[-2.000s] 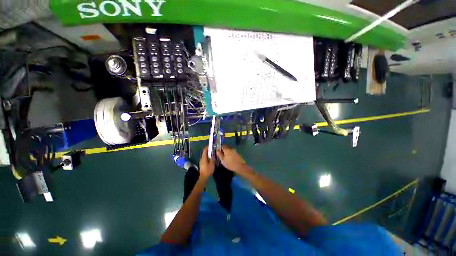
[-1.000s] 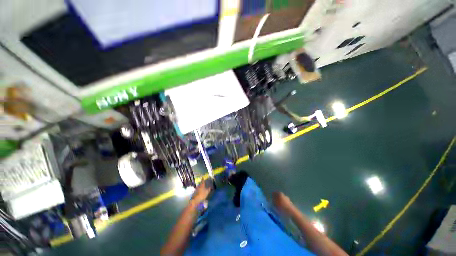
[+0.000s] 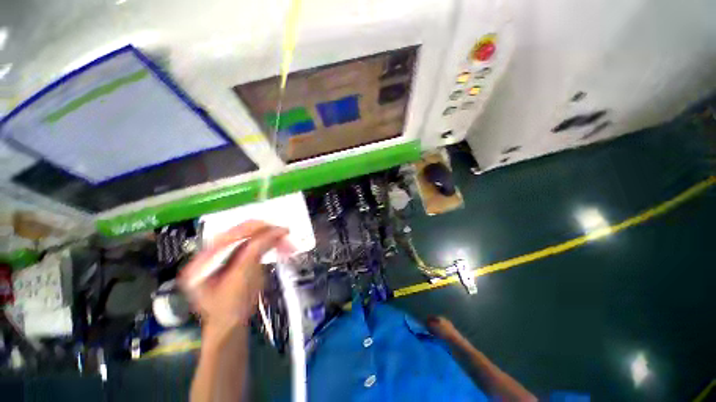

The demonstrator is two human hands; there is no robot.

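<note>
My left hand (image 3: 231, 271) is raised and blurred in front of the record sheet (image 3: 302, 216). Its fingers are closed on a white strip, likely carrier tape (image 3: 293, 314), which hangs from the fingertips past the bottom edge of the picture. A pale streak also shows across the fingers; blur hides what it is. My right hand (image 3: 441, 325) is small and low, right of my blue shirt, away from the tape; its fingers are not clear. The sheet lies below the green bar, partly hidden by my left hand.
The green bar (image 3: 345, 167) runs under the machine monitor (image 3: 114, 118) and a dark window (image 3: 337, 106). Tape feeders (image 3: 345, 228) are packed below. A dark rounded item (image 3: 440, 179) sits on a brown holder at the right. A white reel (image 3: 169, 309) is at the left.
My left hand has risen from waist height to in front of the sheet, with the white strip. The view has tilted up and right, showing more of the machine. My right hand stays low.
</note>
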